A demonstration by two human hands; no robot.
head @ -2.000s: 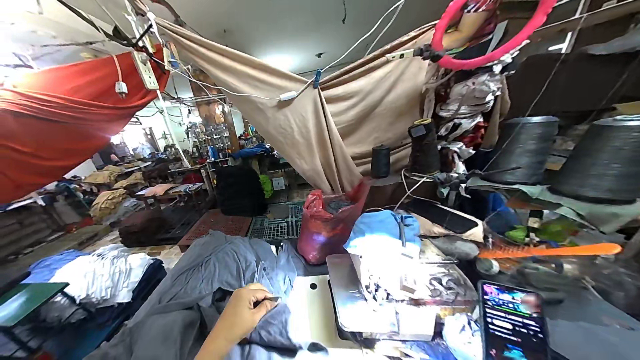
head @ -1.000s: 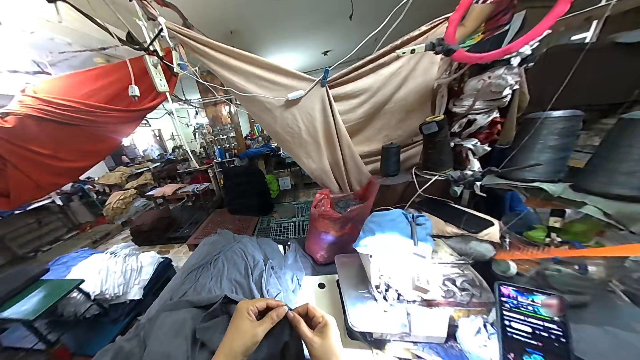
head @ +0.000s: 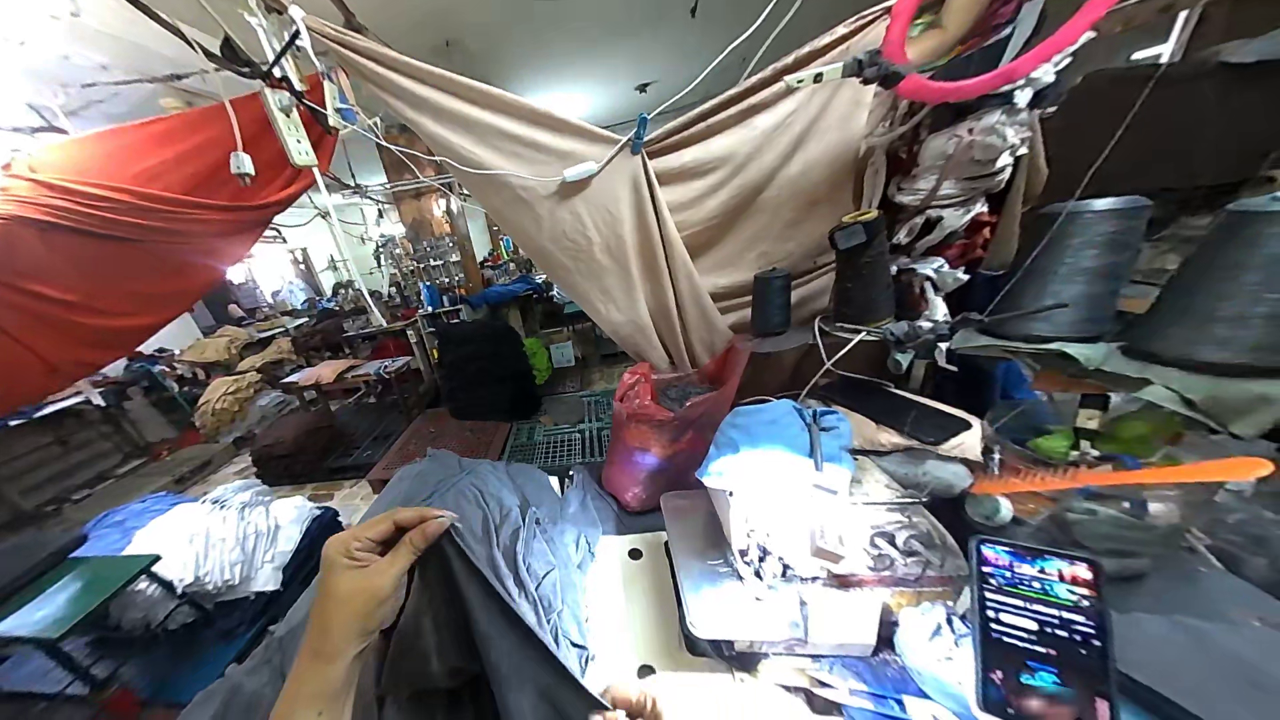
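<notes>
My left hand (head: pixel 365 590) pinches the upper corner of a dark grey cloth (head: pixel 470 630) between thumb and fingertips and holds it raised. At the bottom edge, partly cut off and washed out by glare, my right hand (head: pixel 640 700) is at the lower end of the same cloth's edge, its fingertips close together on it. The cloth's edge runs taut and slanting between the two hands. Behind it lies a heap of lighter grey fabric (head: pixel 500 540). Just right of the cloth is a cream machine bed plate (head: pixel 635 600) with round holes.
A red plastic bag (head: pixel 650 440) stands behind the plate. To the right are a metal tray (head: pixel 700 580), a blue cloth (head: pixel 780 435), a lit smartphone (head: pixel 1040 630), an orange comb-like tool (head: pixel 1120 475) and large thread cones (head: pixel 1075 260). White folded fabric (head: pixel 220 540) is stacked at left.
My two hands, together at the cloth one second ago, are now apart: the left is up and to the left, the right lower and to the right. The cloth's edge is stretched between them.
</notes>
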